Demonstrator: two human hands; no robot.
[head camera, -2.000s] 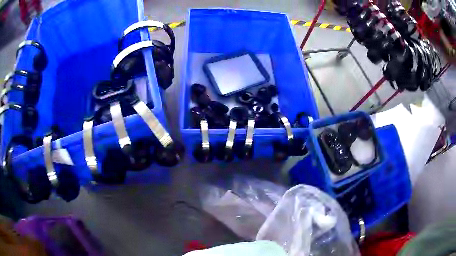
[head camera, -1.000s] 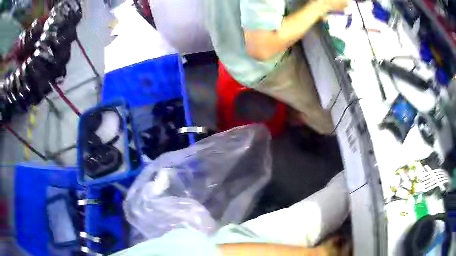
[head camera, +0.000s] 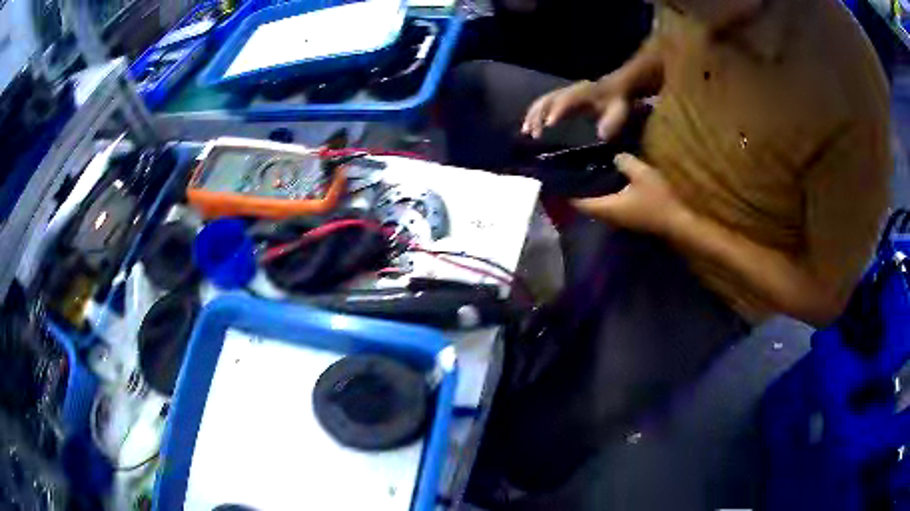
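A parts tray (head camera: 329, 317) with a blue rim and white liner lies nearest in front of me. A round black ear pad (head camera: 371, 401) lies flat in its upper right part. A bit of another dark thing shows at the tray's bottom, cut off by the picture's edge. Neither my left hand nor my right hand is in the picture.
Beyond the tray lie an orange-edged multimeter (head camera: 264, 180), red and black test leads (head camera: 317, 240), a small blue cup (head camera: 225, 253) and a white board (head camera: 484, 215). More blue trays (head camera: 439, 75) stand behind. A seated person (head camera: 768, 150) is at the right, hands raised.
The view has swung from the floor crates and clear bag, past a bench edge, to this bench with the tray and multimeter. My forearm, low in the earlier view, is out of the picture.
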